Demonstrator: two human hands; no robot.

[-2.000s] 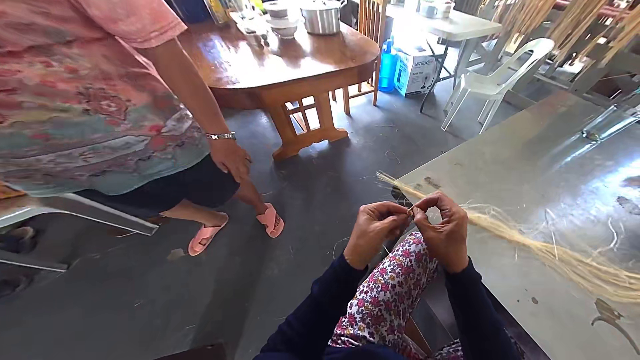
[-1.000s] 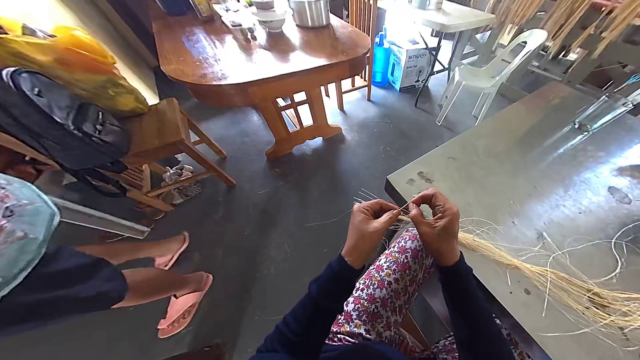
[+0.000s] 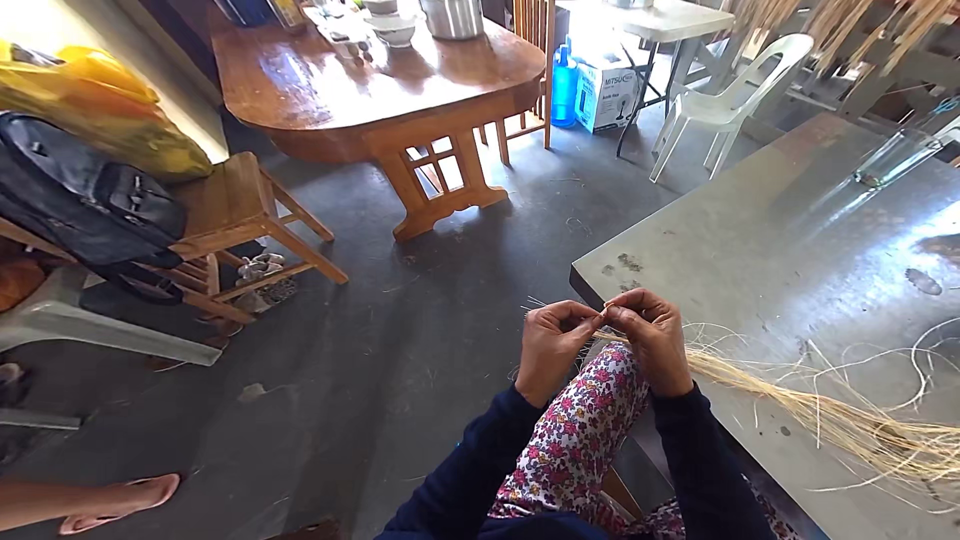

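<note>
A bundle of pale plant fibres (image 3: 817, 409) lies along the grey tabletop at the right, and its near end passes under my hands above my knee. My left hand (image 3: 553, 345) pinches fine fibre between thumb and forefinger. Touching it at the fingertips, my right hand (image 3: 651, 337) grips the same fibre. The exact point where the strands meet is hidden by my fingers. Short fibre ends stick out beyond my left hand. Loose strands curl on the tabletop beside the bundle.
The grey table's (image 3: 675, 247) corner is just ahead of my hands, with a clear glass (image 3: 896, 161) farther back. A wooden table (image 3: 390, 112), a white plastic chair (image 3: 731, 97) and a wooden chair (image 3: 225, 199) holding a backpack (image 3: 90, 195) stand around. Another person's foot (image 3: 124, 501) shows lower left.
The other person has moved off to the left, from standing beside the wooden table to only a lower leg and foot in view. My hands stay together at the fibres.
</note>
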